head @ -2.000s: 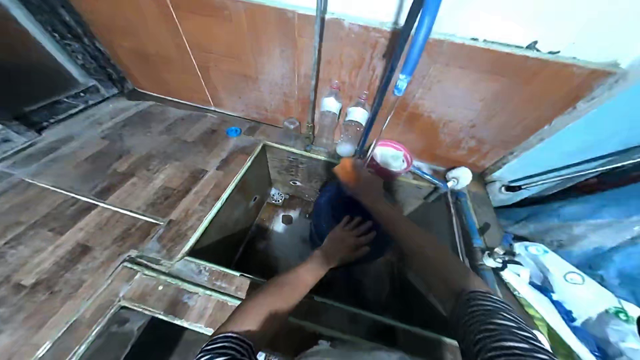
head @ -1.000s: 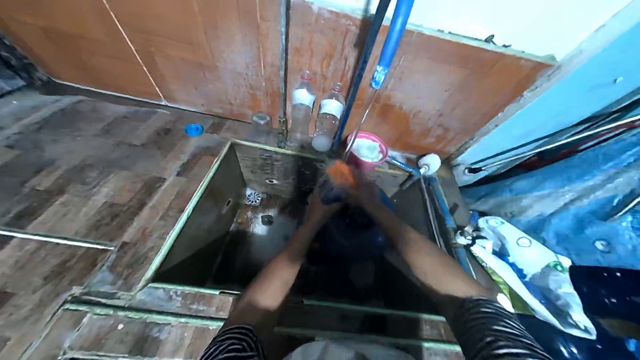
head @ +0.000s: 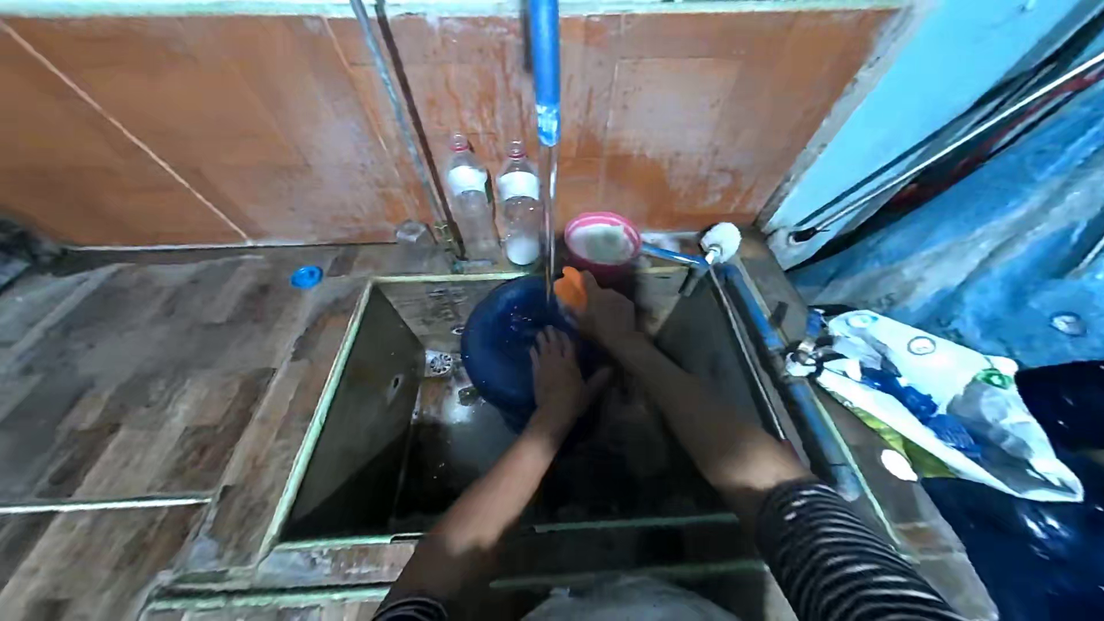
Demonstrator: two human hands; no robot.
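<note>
A dark blue rounded vessel, perhaps a bucket or basin (head: 500, 345), is inside the recessed tiled sink (head: 349, 405). My left hand (head: 558, 371) rests on its surface with the fingers spread. My right hand (head: 606, 312) holds an orange item (head: 570, 289), whose kind I cannot tell, against the vessel's upper right side. Water falls in a thin stream from the blue pipe (head: 547, 78) onto the vessel, beside the orange item. The vessel's lower right part is hidden by my hands and shadow.
Two plastic bottles (head: 470, 203) and a clear cup (head: 416, 237) stand behind the sink, near a pink tub (head: 603, 239). A blue cap (head: 306, 276) lies on the left ledge. Blue pipes (head: 759, 306) and a white plastic bag (head: 957, 397) are at the right.
A second ago both hands were close together around the orange item; now my left hand is apart from it, flat on the blue vessel. More of the vessel shows. The view has shifted.
</note>
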